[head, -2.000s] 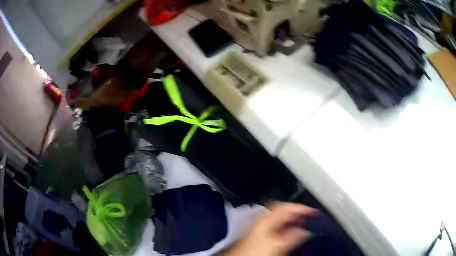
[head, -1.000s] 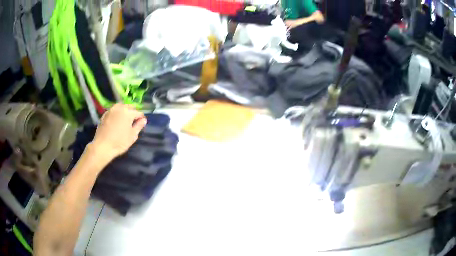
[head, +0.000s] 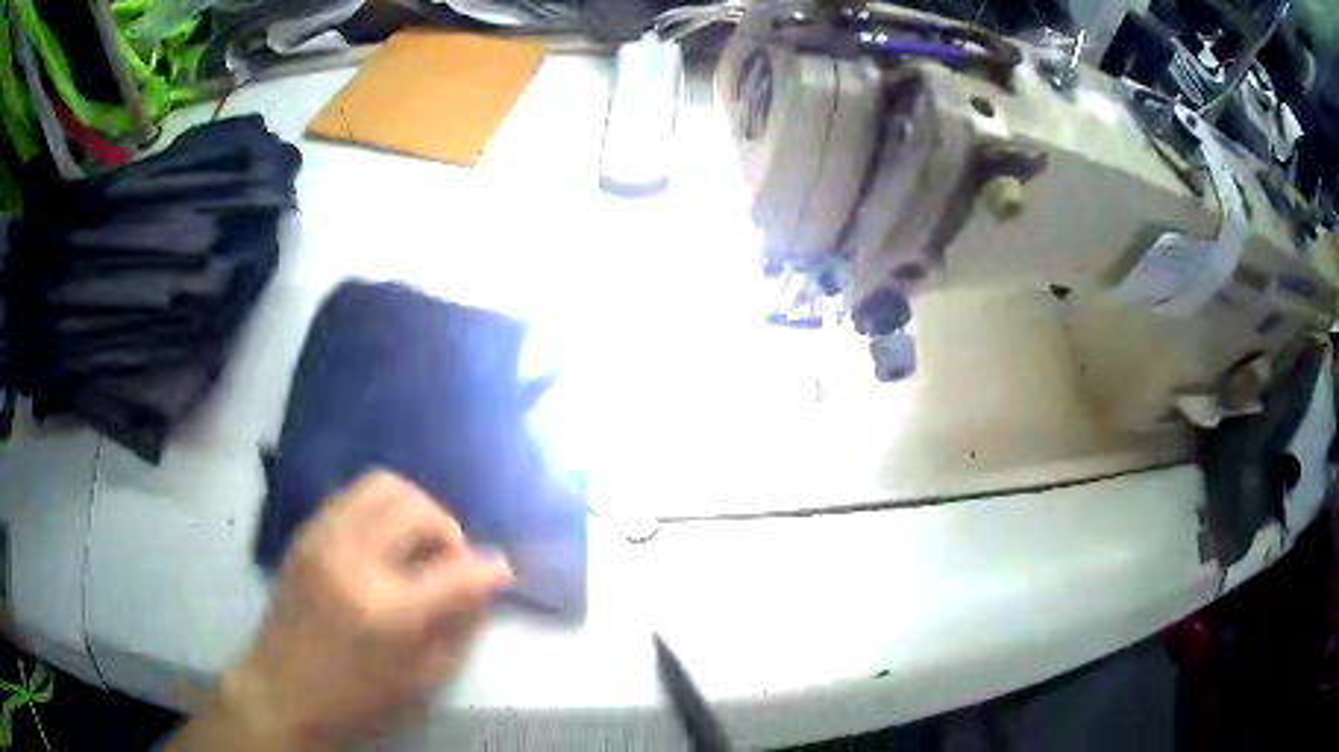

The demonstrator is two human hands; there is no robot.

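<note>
A navy pocket piece lies on the white table at centre left, with a small dark point jutting from its right edge. My left hand is blurred over the lower left part of the piece, fingers curled near its lower edge. I cannot tell whether it grips the cloth. A dark pointed blade, likely of scissors, enters from the bottom edge, right of the piece and apart from it. Its handles are out of the picture. My right hand is not in view.
A cream sewing machine stands at the right, its needle area brightly lit. A ruffled pile of dark pieces lies at the left. A tan card and a grey rounded bar are at the far edge. Green strips hang top left.
The view has swung down and right from the floor bundles and machine tables. My left hand has moved from the ruffled pile to the navy piece. The navy piece and the blade now show.
</note>
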